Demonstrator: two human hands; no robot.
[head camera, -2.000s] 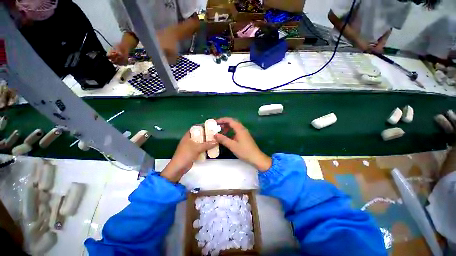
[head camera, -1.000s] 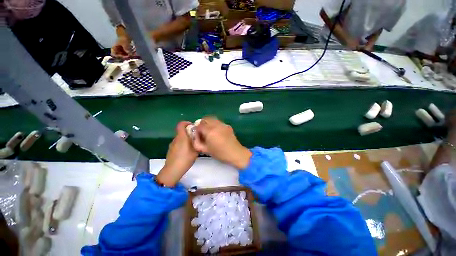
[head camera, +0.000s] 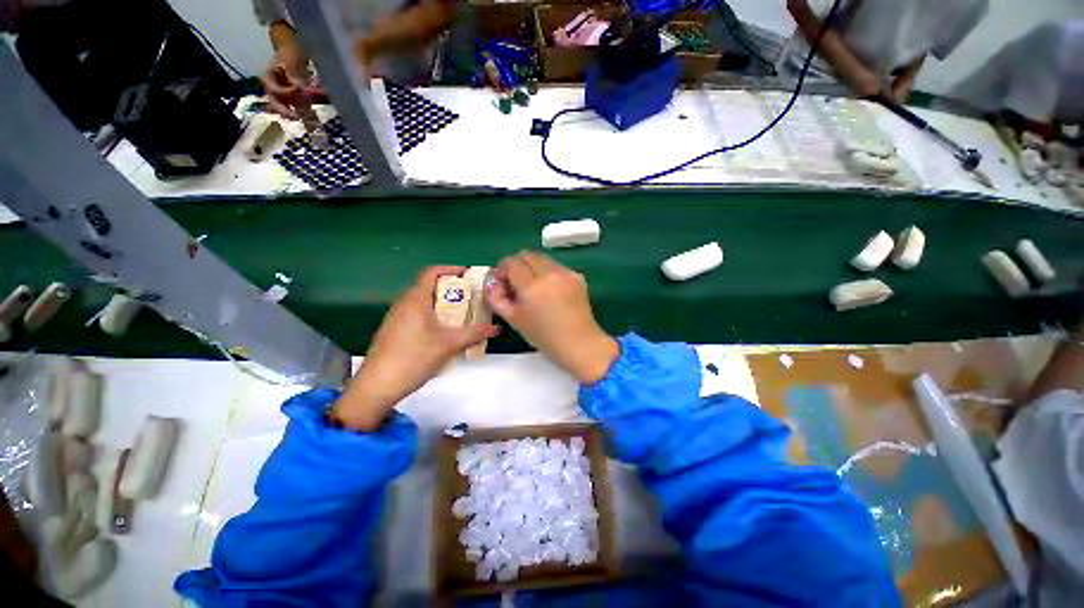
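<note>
Two cream housings (head camera: 453, 302) stand side by side in my left hand (head camera: 410, 336), above the near edge of the belt. The left one shows a small dark round mark near its top. My right hand (head camera: 543, 311) has its fingertips at the top of the right-hand housing; whether they hold a small piece is hidden. Below my hands is an open cardboard box (head camera: 447, 505) heaped with small translucent white pieces (head camera: 529, 505).
Green conveyor belt (head camera: 392, 238) crosses ahead with several housings (head camera: 693, 261) on it. A slanted metal post (head camera: 178, 255) stands at left. Cream housings (head camera: 149, 457) lie on the left bench. A brown mat (head camera: 820, 451) and a person's sleeve are at right. Across are workers' hands and a blue device (head camera: 630, 95).
The two housings now show apart in my left hand, the left one with its dark mark. My right hand has shifted slightly right. Housings on the belt have moved left in the picture.
</note>
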